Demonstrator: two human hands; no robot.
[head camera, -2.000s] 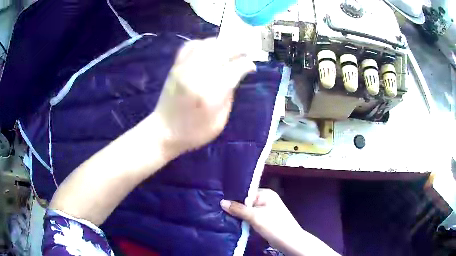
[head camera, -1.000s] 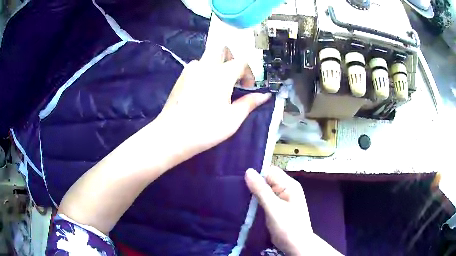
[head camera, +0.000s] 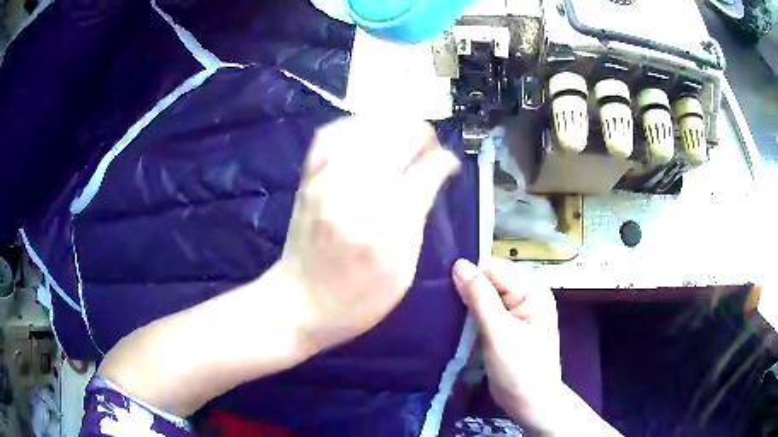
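Observation:
A dark purple quilted panel (head camera: 188, 230) with a white raw edge (head camera: 485, 205) lies left of the cream overlock machine (head camera: 589, 171). Its top right corner is at the presser foot (head camera: 474, 136). My left hand (head camera: 367, 213) is blurred and rests on top of the panel just left of the foot, fingers bent; whether it grips the cloth cannot be told. My right hand (head camera: 512, 329) pinches the panel's white edge between thumb and fingers, below the foot.
White waste strips (head camera: 525, 213) lie right of the edge over a tan-yellow frame (head camera: 546, 249). Four cream tension dials (head camera: 570, 115) stand on the machine front. A light-blue round object (head camera: 409, 15) is above the foot. The table's front edge (head camera: 665, 286) runs at the right.
My right hand has moved up along the white edge and slightly right. My left hand's fingers have drawn back from the foot. The panel's edge now hangs straighter below the foot.

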